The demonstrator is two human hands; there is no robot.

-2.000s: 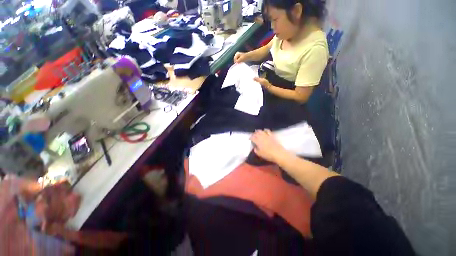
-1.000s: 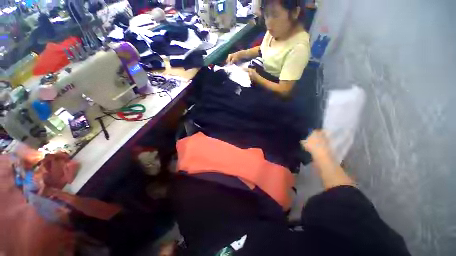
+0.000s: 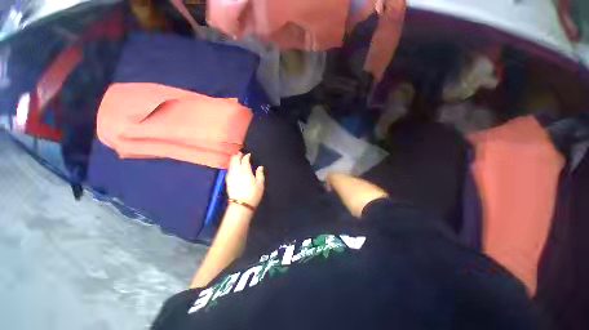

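A folded stack of salmon fabric pieces (image 3: 174,126) lies on a dark blue cloth-covered surface (image 3: 148,193) at left. My left hand (image 3: 245,182) is at the stack's lower right corner, fingers apart, fingertips at the fabric's edge. My right hand (image 3: 339,183) is low between my dark-clothed legs, small and partly hidden; its fingers do not show clearly. A white piece (image 3: 352,155) lies just beyond it, and I cannot tell whether the hand grips it. Another salmon piece (image 3: 516,193) lies on dark cloth at right.
Salmon fabric (image 3: 284,22) hangs over the pale table edge (image 3: 484,19) at the top. A pale translucent bag or cloth (image 3: 290,67) is below it. Blurred pale items are under the table. Grey floor (image 3: 97,258) is at lower left.
My view has swung down and left, away from the sewing machine and the other person. My left hand has come into view at the stack. My right hand has moved from the right side to between my legs.
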